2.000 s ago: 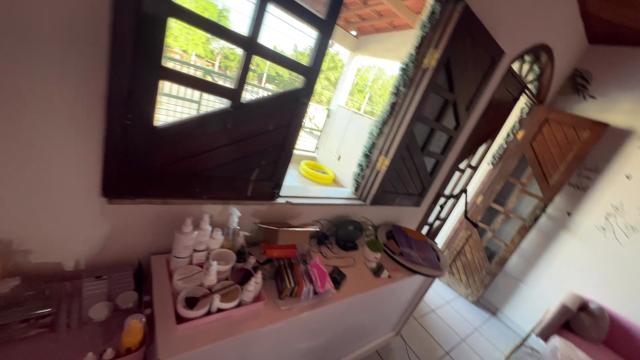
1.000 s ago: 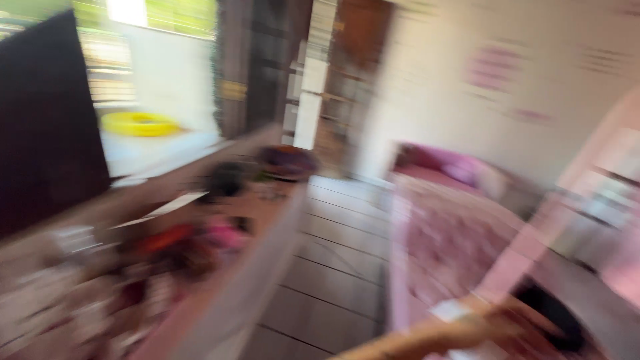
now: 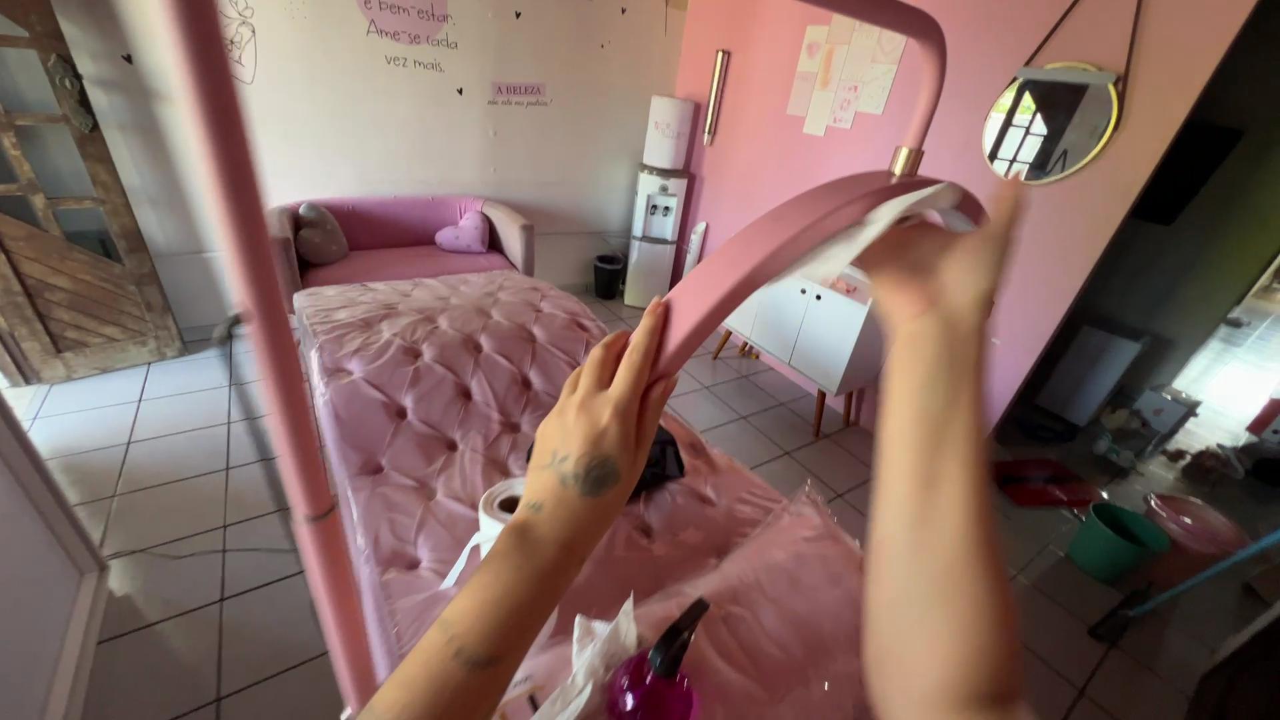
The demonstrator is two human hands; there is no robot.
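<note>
My left hand (image 3: 605, 410) grips the lower end of a pink curved lamp arch (image 3: 745, 255), which hangs from a pink bent pole by a gold-coloured joint (image 3: 906, 161). Higher up, at the arch's other side, my right hand (image 3: 935, 260) holds a white wipe or paper (image 3: 875, 232) against its underside; this hand is blurred. Below, on the plastic-covered pink tufted bed (image 3: 440, 390), stand a white paper roll (image 3: 497, 512) and a magenta bottle with a black nozzle (image 3: 655, 685). Crumpled white paper (image 3: 597, 660) lies beside the bottle. A black object (image 3: 662, 463) is partly hidden behind my left hand.
The lamp's pink upright pole (image 3: 270, 330) rises at the left of the bed. A pink sofa (image 3: 400, 245), a water dispenser (image 3: 655, 235) and a white cabinet (image 3: 800, 335) stand beyond. A round mirror (image 3: 1050, 125) hangs at right, above a green bucket (image 3: 1115, 540) on the floor.
The view has swung right, from the window and cluttered counter to the bed and lamp. Both hands are now in sight at the lamp arch; neither showed two seconds ago.
</note>
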